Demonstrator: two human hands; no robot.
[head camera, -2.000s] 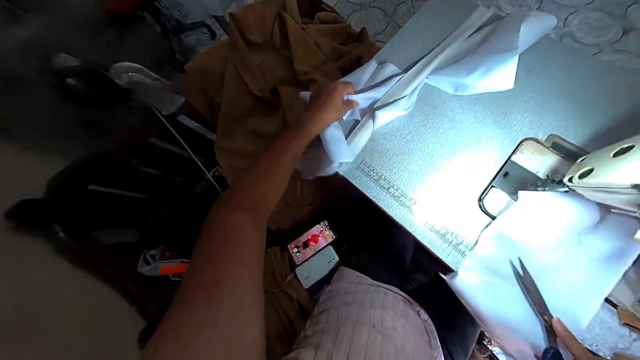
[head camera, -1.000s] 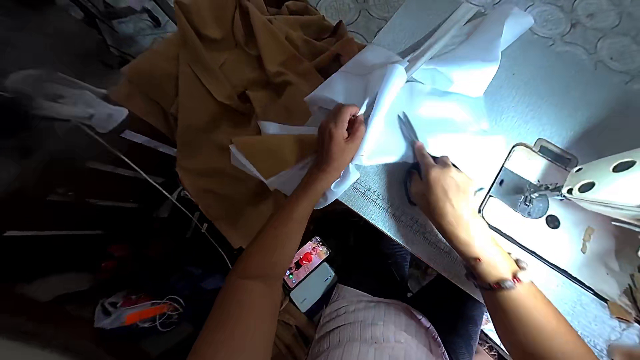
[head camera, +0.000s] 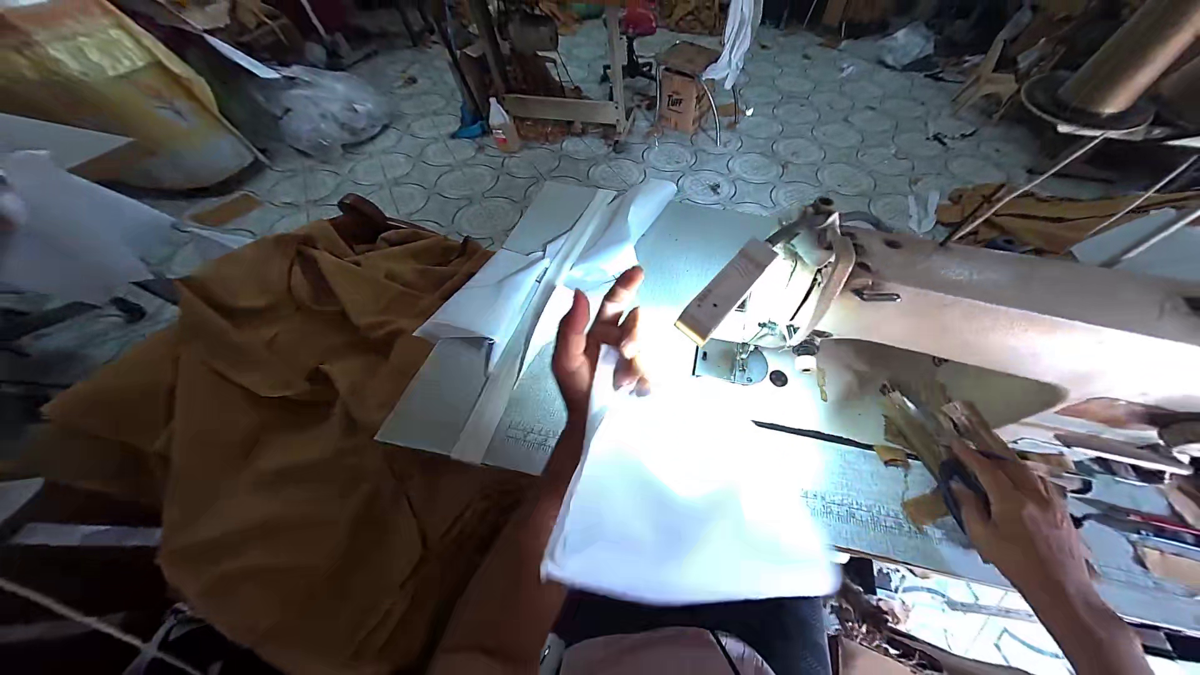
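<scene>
My left hand (head camera: 605, 342) is raised over the middle of the sewing table with its fingers curled at the top of a white fabric piece (head camera: 694, 506), which hangs toward my lap. Its grip is partly hidden by the cloth and glare. At the right, my right hand (head camera: 1008, 492) is on the dark handles of scissors (head camera: 961, 487), beside brown fabric scraps (head camera: 923, 427); the blades are hard to see. More white fabric (head camera: 497, 300) and a pale strip (head camera: 534, 328) lie at the table's left. The sewing machine (head camera: 937, 281) stands ahead of my right hand.
Brown cloth (head camera: 281, 450) is heaped at the left, against the table (head camera: 422, 403). Tools and scraps (head camera: 1116, 450) lie under and beside the machine arm. On the tiled floor beyond are a bottle (head camera: 502, 127), a cardboard box (head camera: 680, 98) and a plastic bag (head camera: 328, 108).
My right hand has moved with the scissors from the white fabric to the right side of the table. My left hand is now at a separate white piece. The view has tilted up.
</scene>
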